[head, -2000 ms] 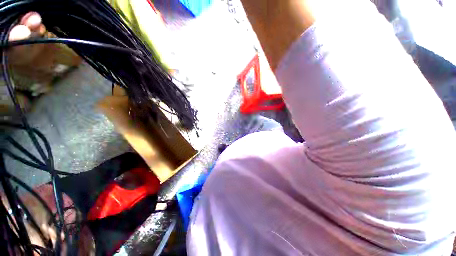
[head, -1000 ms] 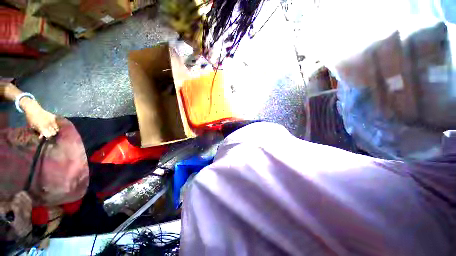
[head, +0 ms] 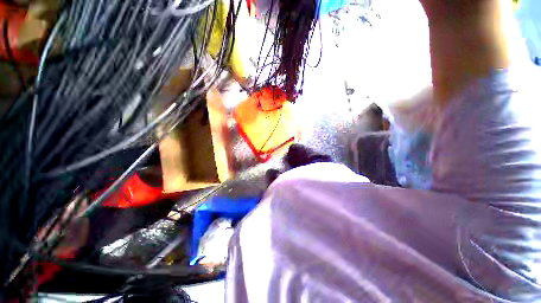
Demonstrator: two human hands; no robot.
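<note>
A large mass of long, thin black cables [head: 101,89] fills the left side, blurred and close to the camera. A bare forearm [head: 468,41] in a pale lilac sleeve rises at the upper right and leaves the top edge. Its hand is cut off. No hand of mine shows, so I cannot tell what either one holds. Another dark bundle of strands [head: 296,44] hangs at the top centre, its lower tips over an orange-red stool [head: 267,121].
An open cardboard carton [head: 187,151] stands on the speckled floor left of the stool. A blue bin [head: 222,207] with pale contents is beside my pale clothing. A red object [head: 133,192] lies behind the cables. A white bench edge [head: 204,291] with dark strands shows at the bottom.
The cable mass has come back across the left side, covering the other person seen there a second ago. The forearm has reappeared at the upper right. The blue bin shows more fully.
</note>
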